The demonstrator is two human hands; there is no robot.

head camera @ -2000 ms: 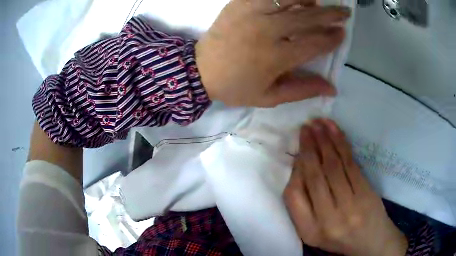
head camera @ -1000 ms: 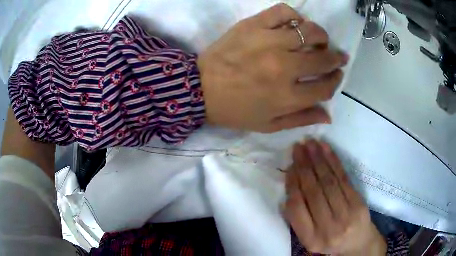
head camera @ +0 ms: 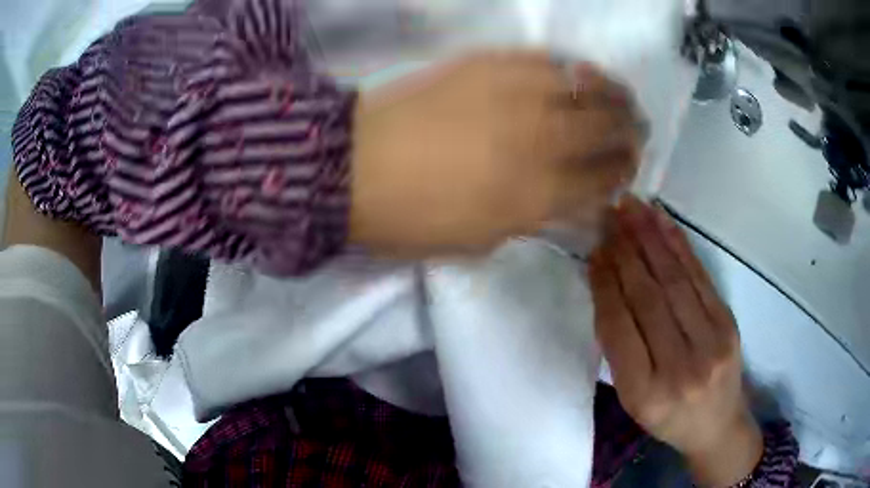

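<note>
The white garment (head camera: 515, 353) lies under both hands, with a smooth flap hanging down towards the lap. My left hand (head camera: 506, 157) is blurred. Its fingers are curled on the cloth near its right edge, and the fingertips are partly hidden. My right hand (head camera: 668, 324) is just below and right of it, fingers straight and together on the cloth edge, thumb hidden. Its fingertips are close to my left hand; whether they touch is unclear. A short dark stitch line shows between the hands.
The sewing machine bed (head camera: 763, 210) is on the right, with metal needle-area parts (head camera: 715, 71) at the upper right and a dark curved bed edge. Crumpled white pieces (head camera: 148, 381) lie at lower left. A plaid apron (head camera: 334, 438) covers the lap.
My right hand has moved up and right, closer to my left hand. My left hand's fingers are more curled. The cloth below has bunched, and its long double stitch line no longer shows.
</note>
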